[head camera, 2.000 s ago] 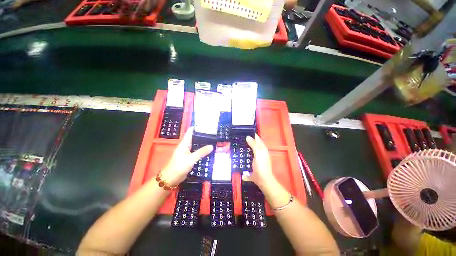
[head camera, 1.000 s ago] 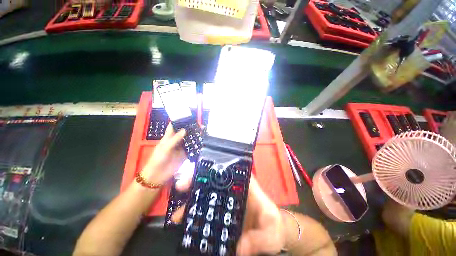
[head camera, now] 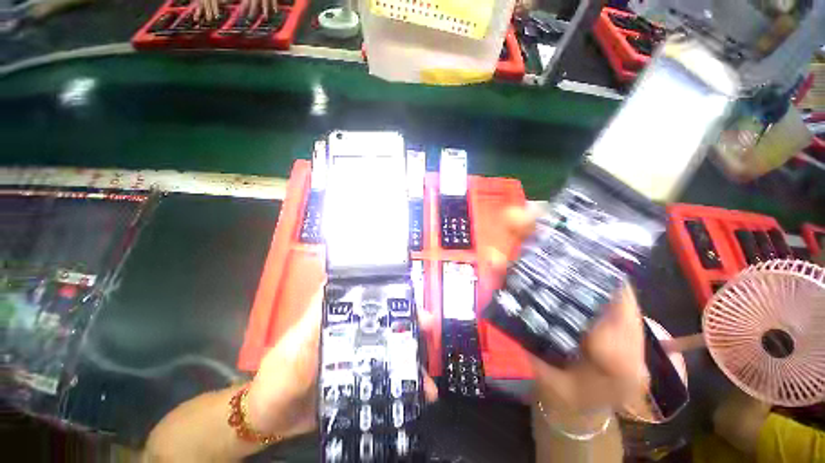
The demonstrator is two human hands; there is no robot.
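My left hand (head camera: 288, 373) holds an open flip phone (head camera: 369, 298) upright above the tray's left part, its screen glowing white over the keypad. My right hand (head camera: 608, 348) holds a second open flip phone (head camera: 579, 262), raised and tilted to the right, its screen lit and its keypad blurred. The red phone tray (head camera: 497, 210) lies behind and below them. An open lit phone (head camera: 455, 199) stands in its back row and another (head camera: 461, 330) in its front row. More lit phones are partly hidden behind the left phone.
A pink fan (head camera: 769, 333) stands at right, beside a smartphone (head camera: 665, 375) on a pink base. The green conveyor belt (head camera: 208, 113) runs behind the tray. A plastic bin (head camera: 434, 45) hangs beyond. Another person's hands (head camera: 237, 9) are over a far red tray. A yellow sleeve (head camera: 791, 440) shows lower right.
Both hands first had phones low over the tray. The right phone came up close to the camera, then swung right and tilted. The left phone is now raised closer and upright.
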